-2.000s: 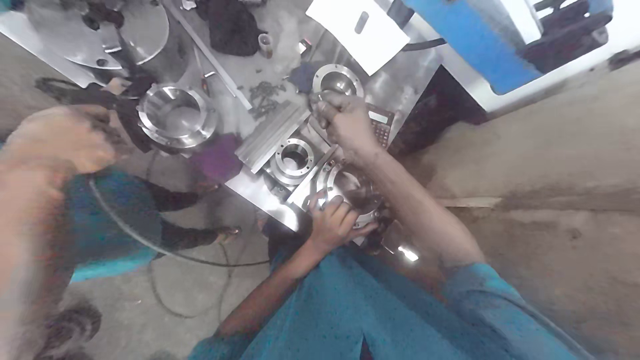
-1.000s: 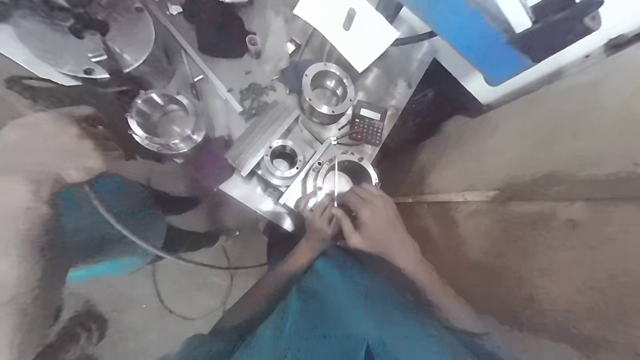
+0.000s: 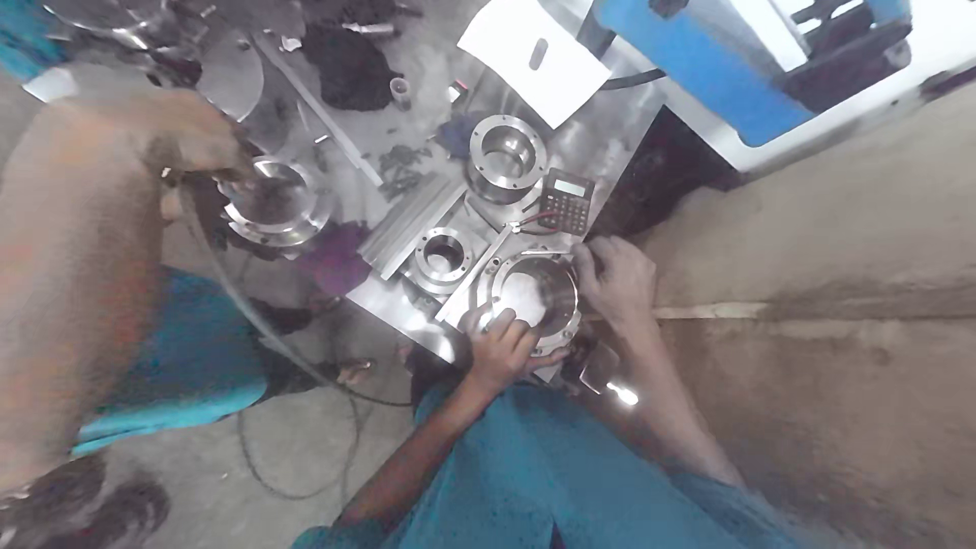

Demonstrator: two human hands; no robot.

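A large flanged metal ring (image 3: 566,335) with bolt holes lies at the near end of the metal table. My left hand (image 3: 503,347) rests on its near left rim with the fingers spread. My right hand (image 3: 619,282) is at the ring's right far edge, fingers bent around the end of a thin metal rod (image 3: 545,252) that lies across the rim. Pliers (image 3: 526,225) with red handles lie just beyond, beside a calculator (image 3: 566,202). A smaller flanged ring (image 3: 422,267) is to the left, and a taller flanged cylinder (image 3: 488,179) stands farther back.
A co-worker's arm (image 3: 84,252) reaches in from the left, the hand near another metal ring (image 3: 305,229) and a dark hose (image 3: 255,320). Metal bars (image 3: 412,225), a white sheet (image 3: 526,61), a small cup (image 3: 399,90) and dark cloth (image 3: 347,69) lie on the table. A blue-and-white machine (image 3: 709,69) borders the far right.
Two seconds ago my right hand was at the tall cylinder; it then came to the large ring beside my left hand. Now the hands are apart, the right at the ring's far edge.
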